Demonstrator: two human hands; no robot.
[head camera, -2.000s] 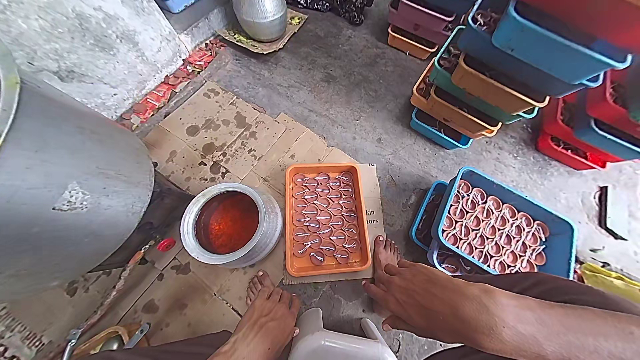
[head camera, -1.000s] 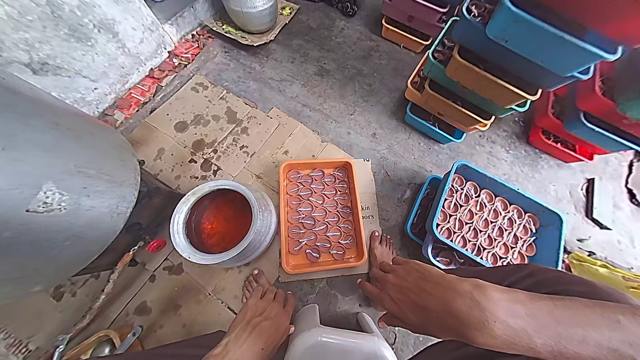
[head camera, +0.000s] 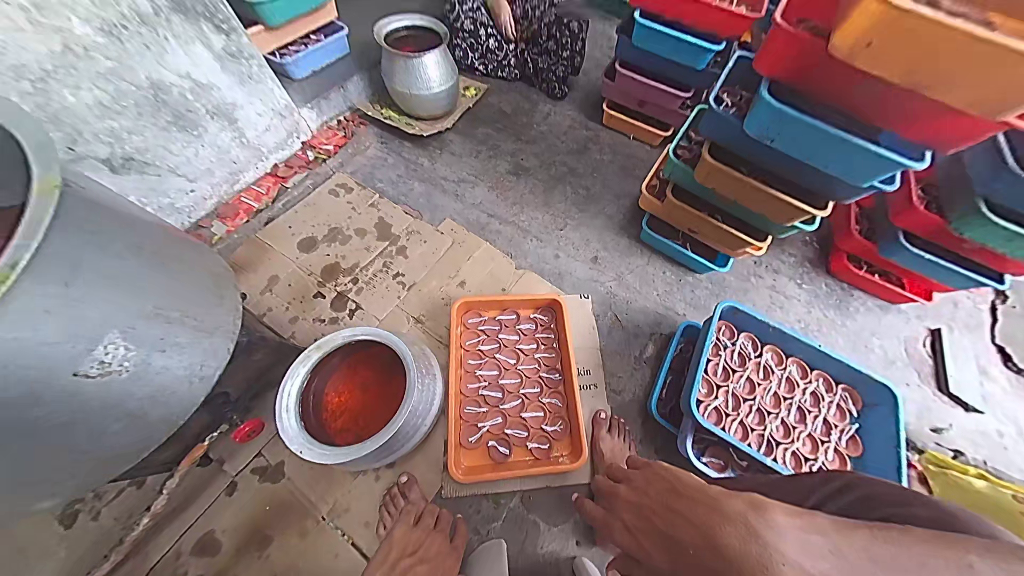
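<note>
My left hand (head camera: 418, 548) rests empty by my left foot at the bottom edge, its fingers pointing forward. My right hand (head camera: 640, 512) lies over my right foot, fingers loosely apart and holding nothing. Between and ahead of them is an orange plastic tray (head camera: 458, 384) with rows of small round clay cups, each with white wicks. Left of it stands an aluminium pot (head camera: 428, 400) of reddish-orange liquid. Right of my right foot, a blue plastic tray (head camera: 884, 424) of similar cups with wicks sits on other trays.
A large metal vessel (head camera: 120, 344) stands at the left. Stained cardboard (head camera: 360, 248) covers part of the floor. Stacks of coloured trays (head camera: 832, 144) rise at the upper right. Farther back are another metal pot (head camera: 420, 80) and a person in a patterned black garment (head camera: 520, 48).
The view has tilted up, bringing more of the far pot and the seated person into sight. Both hands stay by my feet, and the trays and near pot have not plainly moved.
</note>
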